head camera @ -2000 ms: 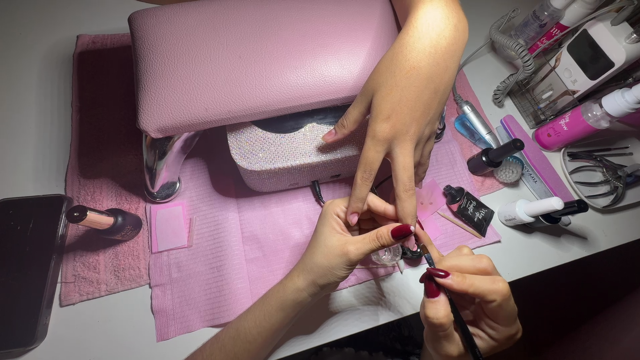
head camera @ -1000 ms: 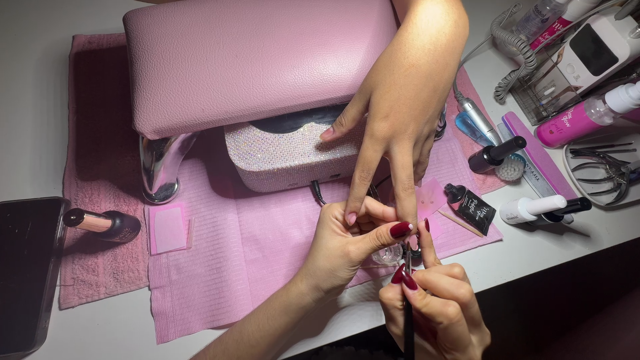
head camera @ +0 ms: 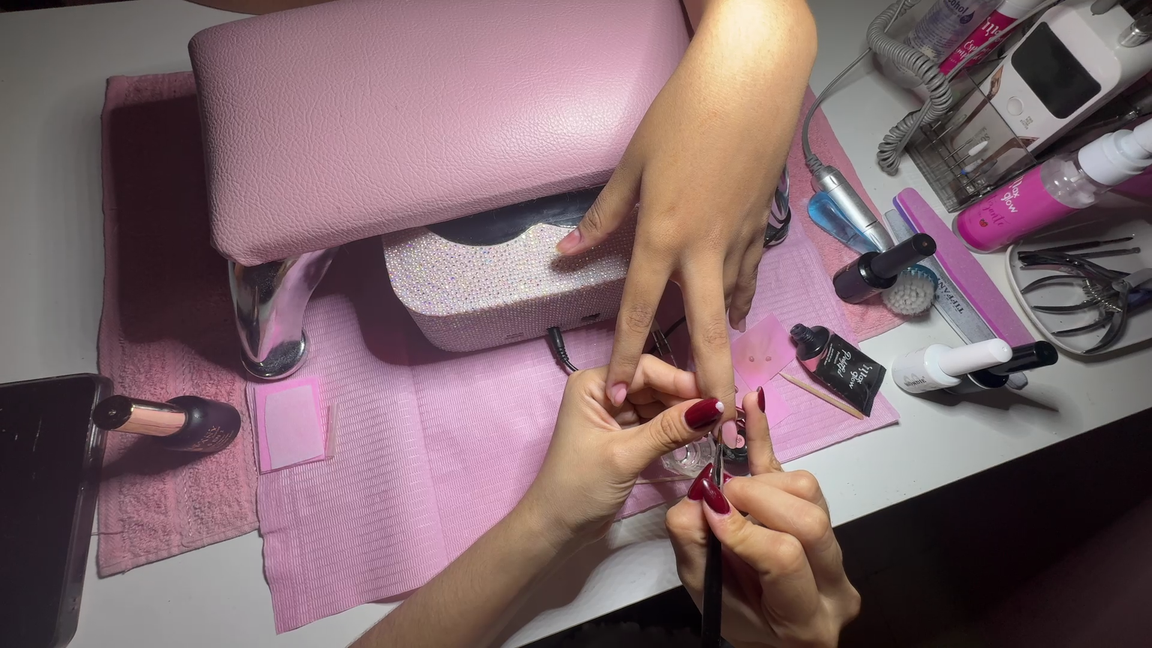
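My left hand [head camera: 612, 441] pinches a finger of another person's hand [head camera: 711, 198], which reaches down from the top over a pink padded armrest [head camera: 432, 117]. A small white dab shows on my left thumbnail. My right hand [head camera: 774, 549] grips a thin dark-handled nail brush [head camera: 712, 576], its tip at the nail of that finger. A small clear glass dish [head camera: 688, 457] is partly hidden behind my left hand. Beneath the armrest stands a rhinestone-covered nail lamp [head camera: 504, 292]. To the right of the fingers lie a black tube [head camera: 841, 369] and a wooden stick [head camera: 821, 394].
Nail polish bottles [head camera: 202, 424] [head camera: 936, 367] stand at left and right. A phone [head camera: 45, 504] lies at the left edge. An electric nail drill handpiece [head camera: 850, 209], a pink nail file [head camera: 963, 270], a pump bottle [head camera: 1017, 207] and a tray of metal tools [head camera: 1035, 310] are at the right.
My right hand has moved left from where it was two seconds ago, and the brush now stands more upright. My left hand keeps its hold on the other person's finger.
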